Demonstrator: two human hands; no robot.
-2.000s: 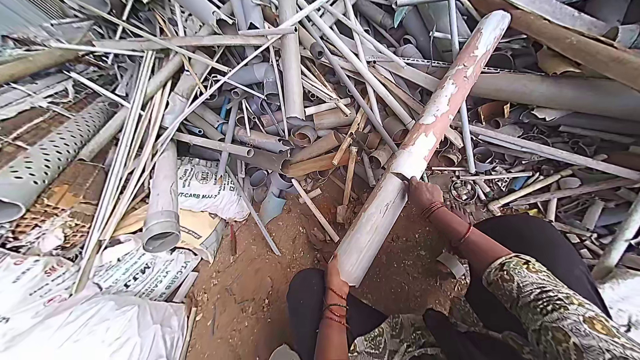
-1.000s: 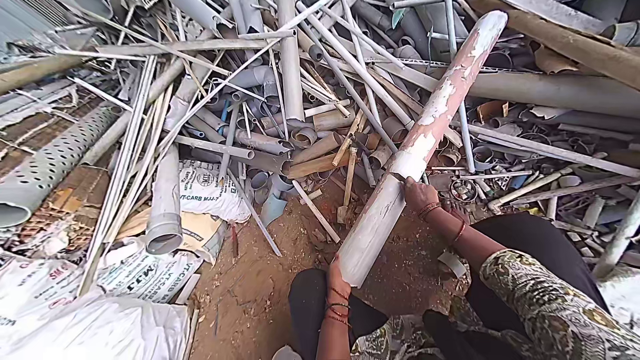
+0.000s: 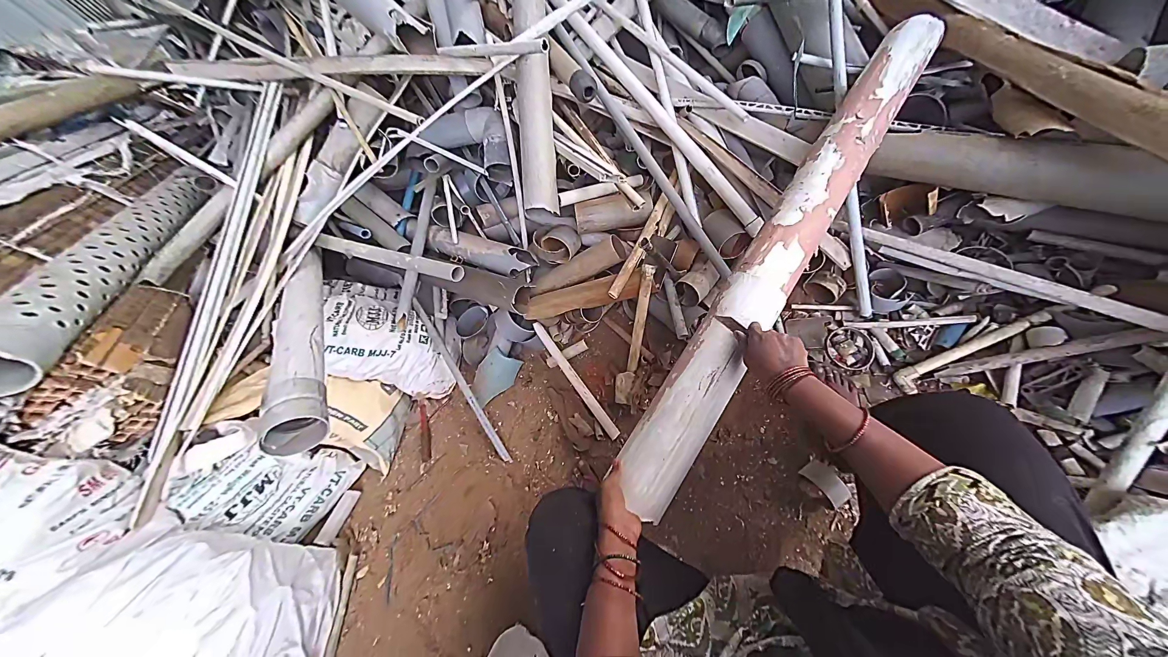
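A long plastic pipe (image 3: 762, 274) slants from between my knees up to the right. Flaking white and reddish coating covers its upper part, while the lower part is bare pale grey. At its near end my left hand (image 3: 616, 511) grips the edge. Around the middle, my right hand (image 3: 771, 351) is closed on a dark, thin blade (image 3: 730, 325), whose edge lies against the pipe where the coating ends. The blade's handle is hidden in the fist. Bangles circle both wrists.
Heaped plastic pipe scraps (image 3: 474, 246) fill the far side. A perforated pipe (image 3: 100, 265) lies at left, near a grey socketed pipe (image 3: 297, 365). White printed sacks (image 3: 164, 584) lie at lower left. Brown soil (image 3: 447, 547) shows before my knees, with a short pipe piece (image 3: 826, 482) on it.
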